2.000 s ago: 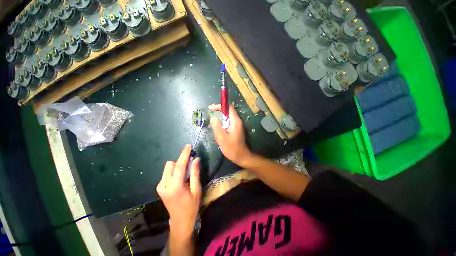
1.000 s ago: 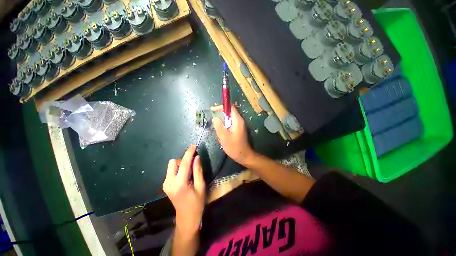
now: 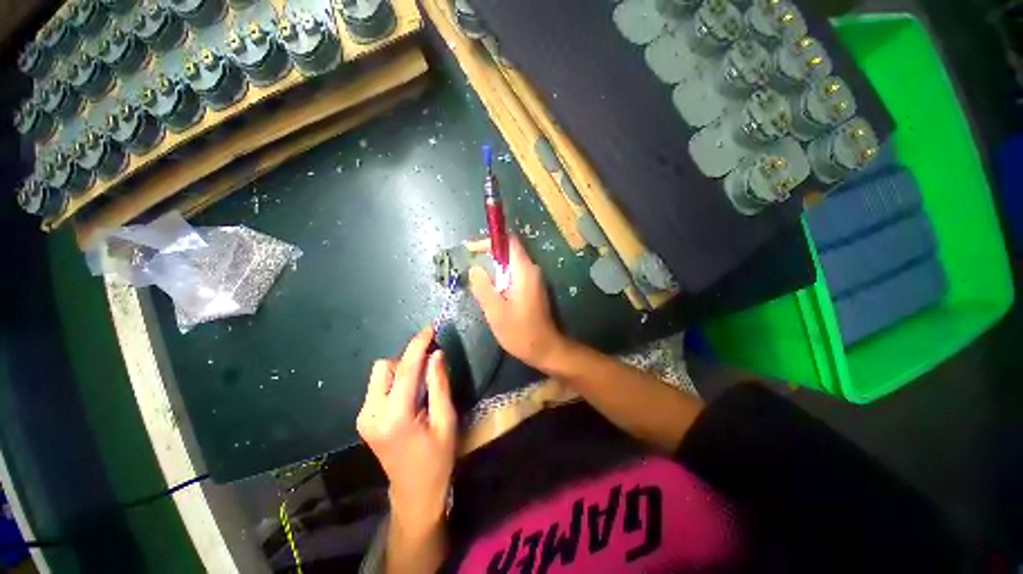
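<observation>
A small round grey unit (image 3: 450, 265) with metal details is held at the fingertips of my right hand (image 3: 514, 305), just over the dark bench. The same hand also holds a red-handled tool (image 3: 496, 219), its blue tip pointing away from me. My left hand (image 3: 408, 417) pinches a slim tool (image 3: 444, 317) whose thin shaft reaches toward the near side of the unit. Its handle is mostly hidden by my fingers. Whether its tip touches the unit is too small to tell.
A clear bag of tiny silvery bits (image 3: 233, 274) lies at left. A tan board (image 3: 224, 132) with rows of units stands behind it. At right are a dark-topped board (image 3: 628, 146) with more units and a green crate (image 3: 967, 224) holding blue-grey blocks. Silvery bits dot the bench.
The red-handled tool has tilted a little to the left. My left hand has shifted slightly and stays near the unit. The whole view has moved slightly.
</observation>
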